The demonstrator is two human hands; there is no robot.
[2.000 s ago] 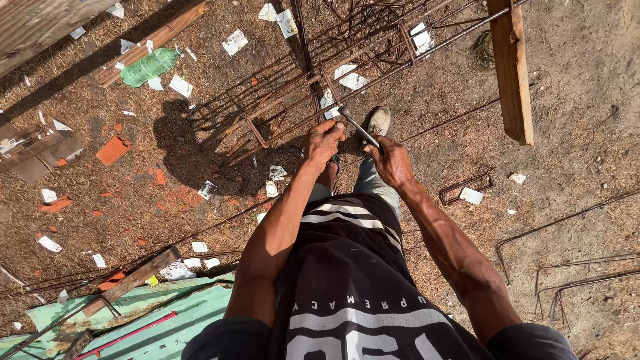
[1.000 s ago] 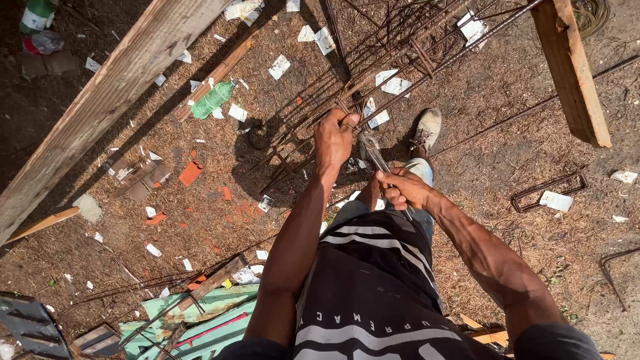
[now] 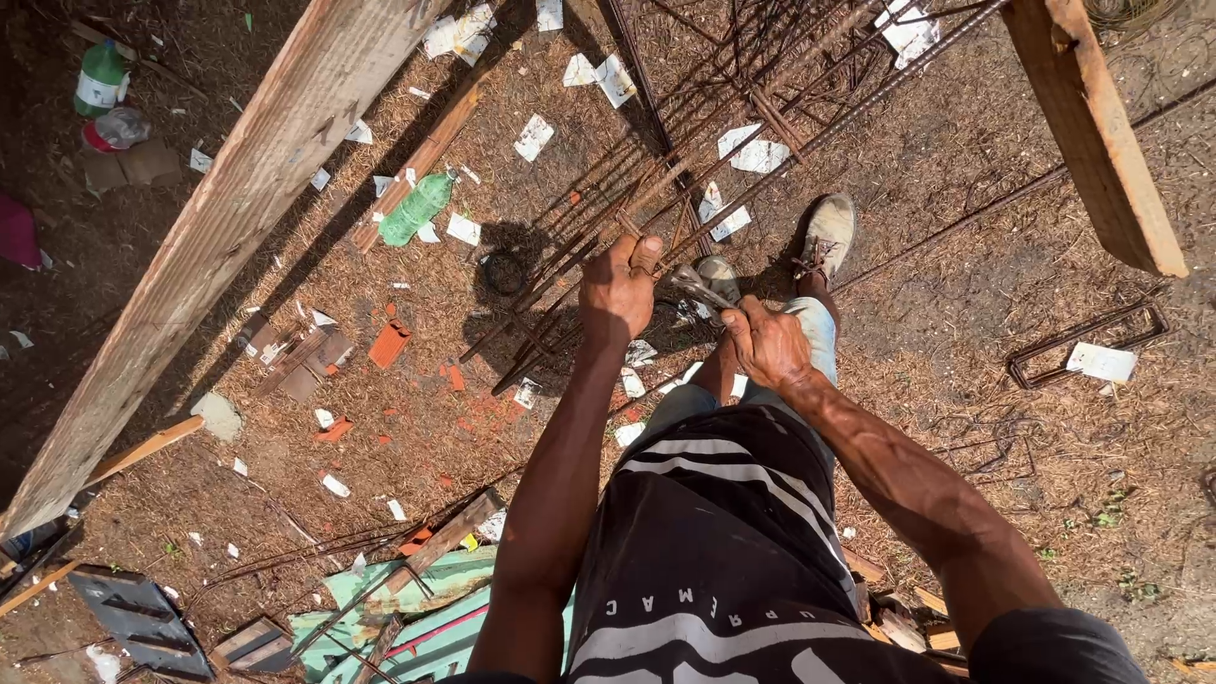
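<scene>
Near the middle, my left hand is closed around the end of a steel rebar cage, at a stirrup corner. My right hand grips a pair of metal pincers, whose head points up and left, a short way right of my left hand. The jaws appear apart from the bars; whether they hold wire is too small to tell. Long rusty bars run from my left hand to the upper right. Loose rectangular stirrups lie on the ground at the right.
A thick wooden beam crosses the left side, and a wooden post stands out at the upper right. Green plastic bottles, paper scraps, brick pieces and green boards litter the ground. My shoe is beside the bars.
Two seconds ago my hands were close together at the pincers; now they are apart, left hand on the cage end, right hand on the pincers. The view has shifted left.
</scene>
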